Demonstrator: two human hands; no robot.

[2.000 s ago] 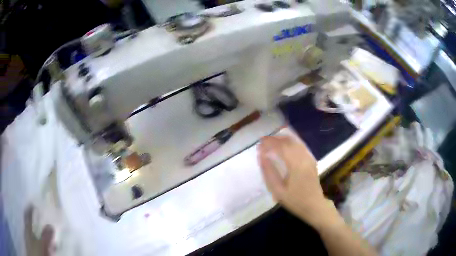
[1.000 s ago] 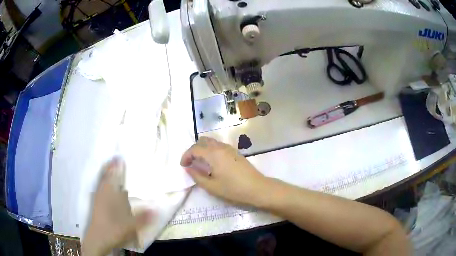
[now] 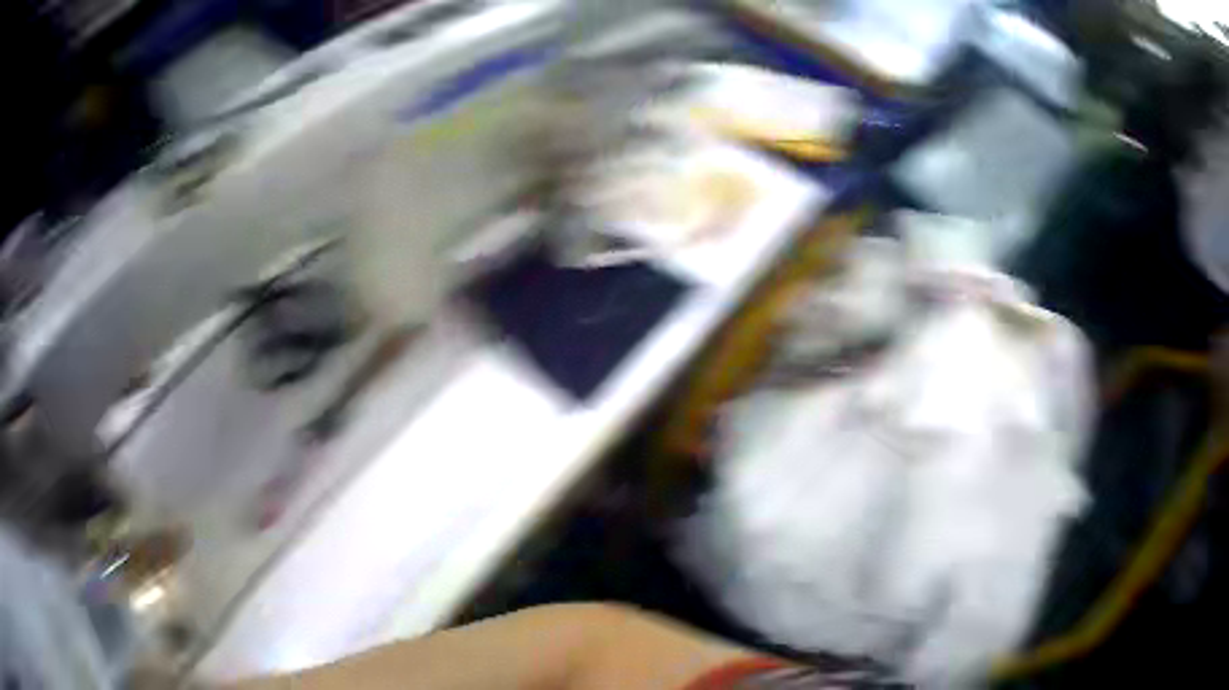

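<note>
The frame is strongly blurred. A bare forearm (image 3: 566,654), which looks like my right one, crosses the bottom edge; its hand is out of the picture. A red band shows at its right end. My left hand is not in view. The white sewing machine (image 3: 418,202) stands at the upper left, its blue lettering smeared. The presser foot area is a small bright blur at the lower left. The pink-handled snips (image 3: 276,496) and a brown-handled tool (image 3: 377,361) lie on the machine bed. The black scissors (image 3: 297,337) lie under the arm.
A dark cloth patch (image 3: 586,317) lies on the table's right part, with whitish and cream bits (image 3: 687,196) behind it. A large white cloth bundle (image 3: 903,472) sits right of the table edge. A yellow bar (image 3: 1146,580) curves at the lower right.
The view has swung right, so the machine now lies left and the bundle is central. My left hand, the white work at the needle and my right hand have left the picture.
</note>
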